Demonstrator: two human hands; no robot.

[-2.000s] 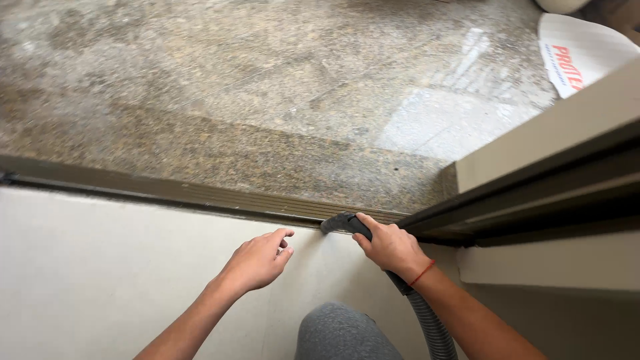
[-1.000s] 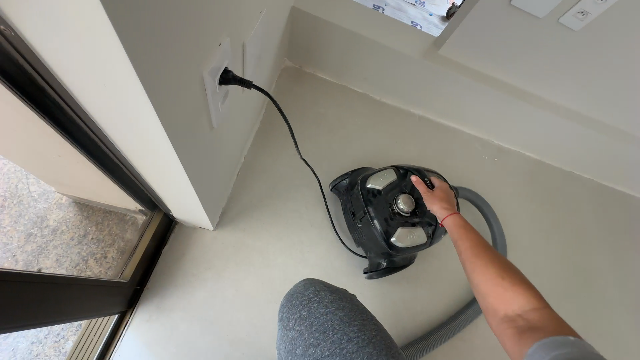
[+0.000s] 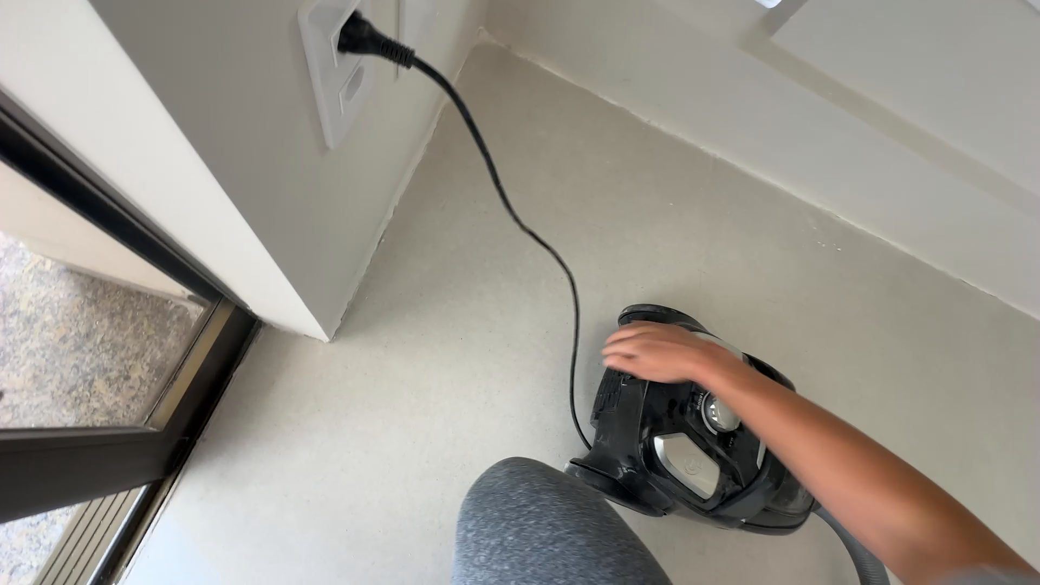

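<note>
A black canister vacuum cleaner [image 3: 691, 422] with silver panels and a round dial stands on the floor at the lower right. My right hand [image 3: 654, 351] reaches in from the right and lies over its upper left end, fingers extended and slightly blurred; contact with the casing is unclear. From the vacuum's left side a black power cord [image 3: 526, 229] curves up to a black plug [image 3: 361, 36], which sits in a white wall outlet [image 3: 329, 97]. The ribbed grey hose [image 3: 853, 548] shows at the lower right edge, partly behind my forearm. My left hand is out of view.
A wall corner [image 3: 325, 329] juts out left of the cord, beside a dark door frame [image 3: 203, 390] with a grooved track [image 3: 85, 536]. Speckled stone flooring [image 3: 89, 349] lies beyond. My knee [image 3: 544, 520] is at the bottom. Another wall [image 3: 812, 171] runs along the upper right.
My right hand has moved from the vacuum's handle area to its cord end. Two seconds ago it held the hose end at the door track, with my left hand nearby. The view has swung widely.
</note>
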